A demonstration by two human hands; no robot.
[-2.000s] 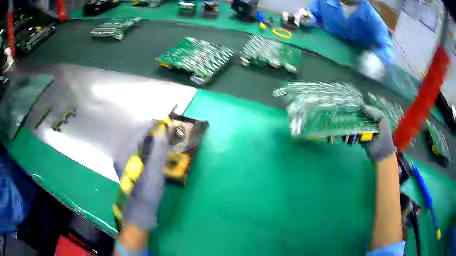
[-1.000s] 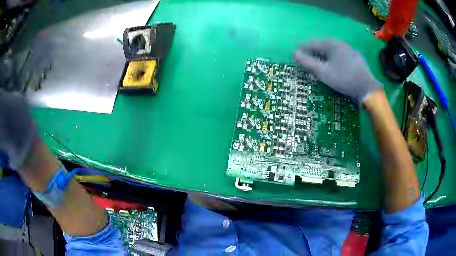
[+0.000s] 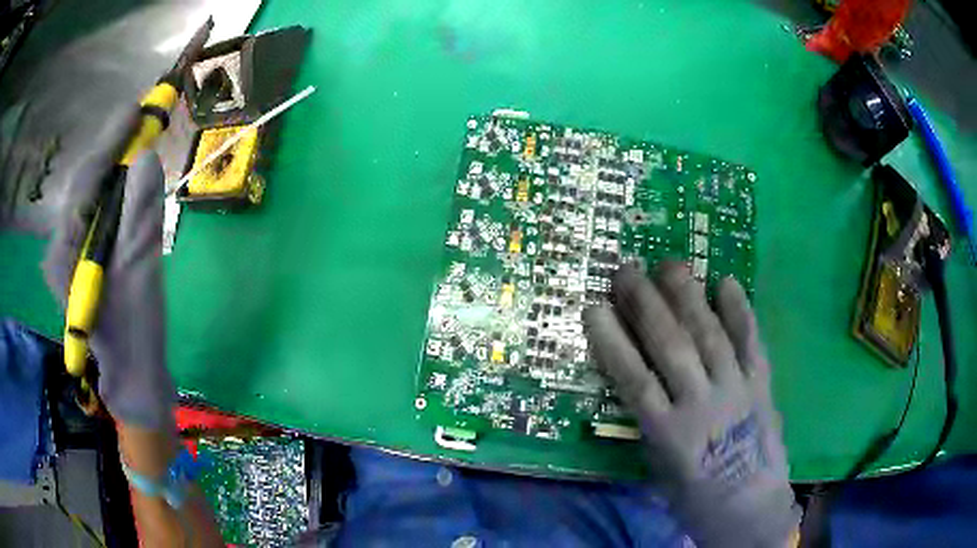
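Note:
A green printed circuit board (image 3: 664, 193) with dense small parts lies on the green mat in front of me. My right hand (image 3: 696, 396), in a grey glove with blue print, rests with spread fingers over the board's lower right part and hides it. My left hand (image 3: 123, 278), also gloved, holds the yellow-and-black soldering iron (image 3: 86, 294), its dark tip pointing up beside the left iron stand (image 3: 262, 70). A thin white strand of solder wire (image 3: 284, 105) sticks out from the left hand and crosses the yellow sponge (image 3: 227, 161).
The right iron stand (image 3: 898, 219) with a dirty sponge (image 3: 889, 305) and trailing cable is at the right. Near it are a round black holder (image 3: 862, 107), a blue stick (image 3: 943, 166) and a red tube (image 3: 857, 27). A red-lined tray (image 3: 204, 420) holds another board (image 3: 257, 487) below the bench edge.
My left hand has come up from the left edge, now showing the yellow iron and solder wire. My right hand has moved down from the board's top. The board sits slightly further left and turned.

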